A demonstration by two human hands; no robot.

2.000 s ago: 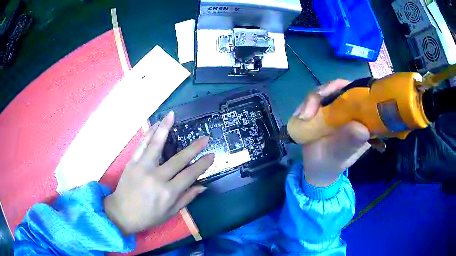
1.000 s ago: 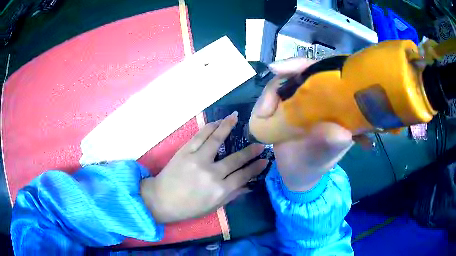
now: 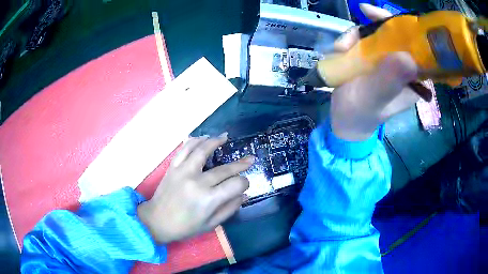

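My right hand (image 3: 374, 91) grips the yellow-orange electric screwdriver (image 3: 406, 45). Its tan nose points left at the front of the screw feeder (image 3: 299, 27), by the metal pick-up plate. Whether the tip touches the feeder or holds a screw cannot be told. My left hand (image 3: 195, 190) lies with spread fingers on the left part of the circuit board (image 3: 278, 155), which sits in a black housing in front of the feeder. A bright rectangle (image 3: 282, 181) shows near the board's front edge. My right sleeve borders the housing's right end.
The red mat (image 3: 96, 123) lies at the left, with a long white sheet (image 3: 155, 123) across it. A blue parts bin (image 3: 361, 9) is behind the screwdriver. A pink strip (image 3: 428, 111) and dark cables are at the right. Black units (image 3: 45, 24) lie at the far upper left.
The screwdriver in my right hand has moved from over the board up to the feeder's front. The board shows again. My left hand stays at the board's left part. The view has shifted.
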